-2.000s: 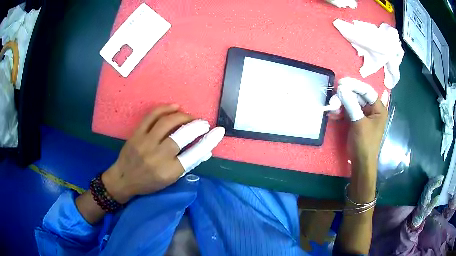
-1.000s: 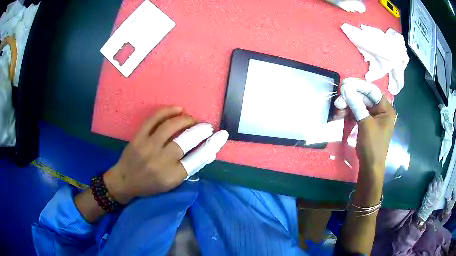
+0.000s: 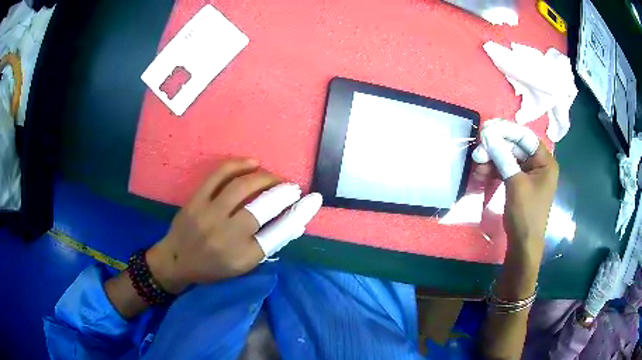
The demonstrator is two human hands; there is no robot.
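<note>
A black-framed tablet [image 3: 405, 151] with a bright white screen lies face up on the red-pink mat [image 3: 281, 56]. My left hand [image 3: 229, 218], with white finger cots on two digits, rests at the tablet's lower left corner with nothing visible in it. My right hand [image 3: 517, 158], also in white cots, is at the tablet's right edge with its thumb and fingertip pinched on a clear film [image 3: 464, 209]. The film shows by glare below those fingers, over the tablet's lower right corner and the mat. Its full outline is hard to see.
A white card with a cutout [image 3: 204, 53] lies upper left. A crumpled white wipe [image 3: 538, 81], a yellow oblong object [image 3: 551, 15] and a silvery sheet [image 3: 493, 8] lie upper right. White boxes [image 3: 598, 56] stand at far right. Another person's gloved hand [image 3: 602, 285] is lower right.
My right hand has moved slightly right from the tablet's edge, and the clear film has come into view below its fingers. My left hand has stayed at the lower left corner.
</note>
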